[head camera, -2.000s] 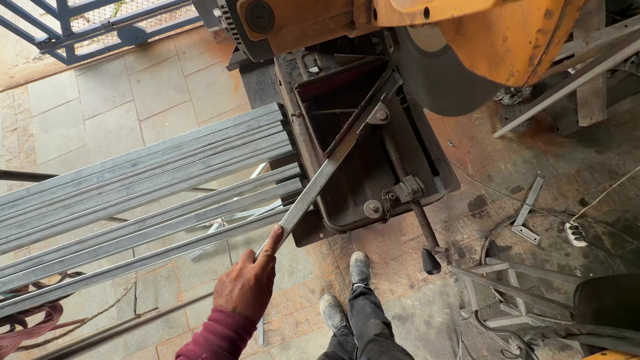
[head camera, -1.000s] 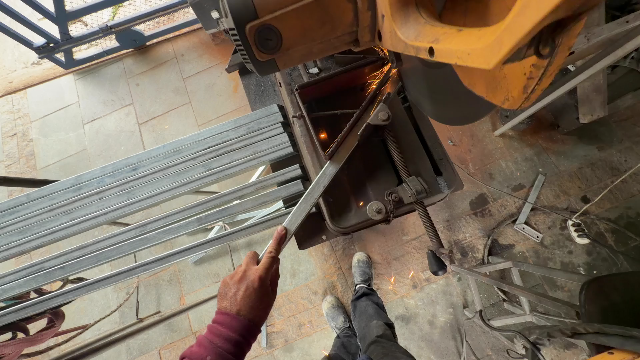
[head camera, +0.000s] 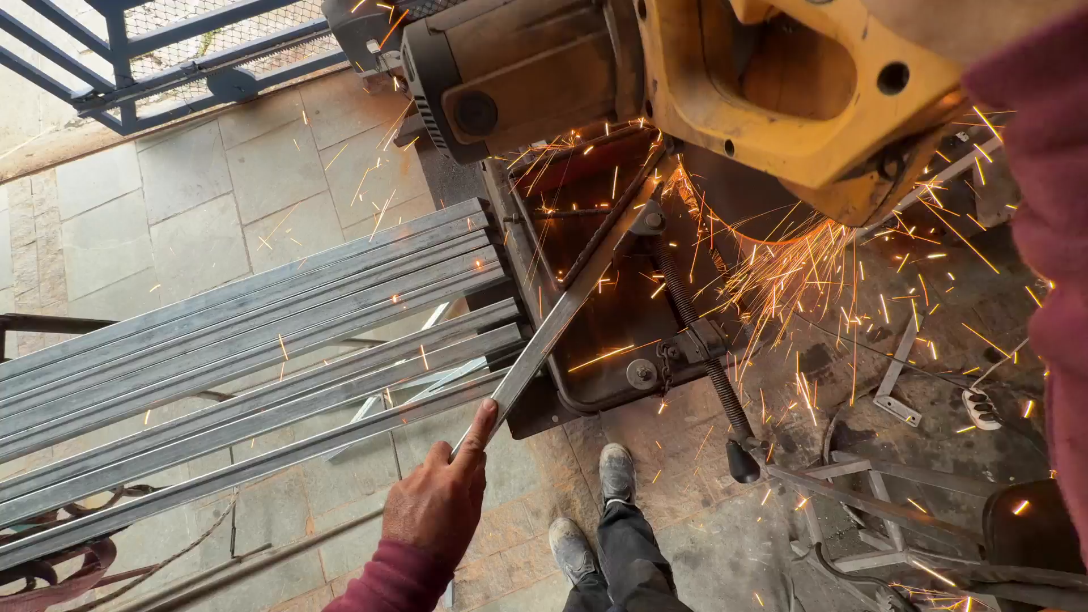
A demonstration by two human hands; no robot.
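Observation:
A yellow abrasive chop saw (head camera: 816, 85) stands at the top, its disc (head camera: 739, 195) down at the far end of a square metal tube (head camera: 544, 340), with orange sparks spraying off to the right. The tube lies at a slant across the saw's base (head camera: 586, 406), against the vise jaw with its threaded screw (head camera: 710, 374). My left hand (head camera: 438, 497) holds the tube's near end, index finger stretched along it. Of my right arm, only a maroon sleeve (head camera: 1033, 212) shows at the right edge; the right hand itself is out of frame.
Several long steel tubes (head camera: 255, 323) lie side by side at left, ending beside the saw base. A blue metal gate (head camera: 123, 68) is at top left. Metal frames (head camera: 884, 501), a cable and a flat bracket (head camera: 897, 374) lie at lower right. My shoes (head camera: 616, 474) are below the saw.
The sparks have grown from none, through a few, to a wide spray. The saw head has shifted somewhat, and a maroon sleeve has come into view at right. My left hand keeps its place on the tube.

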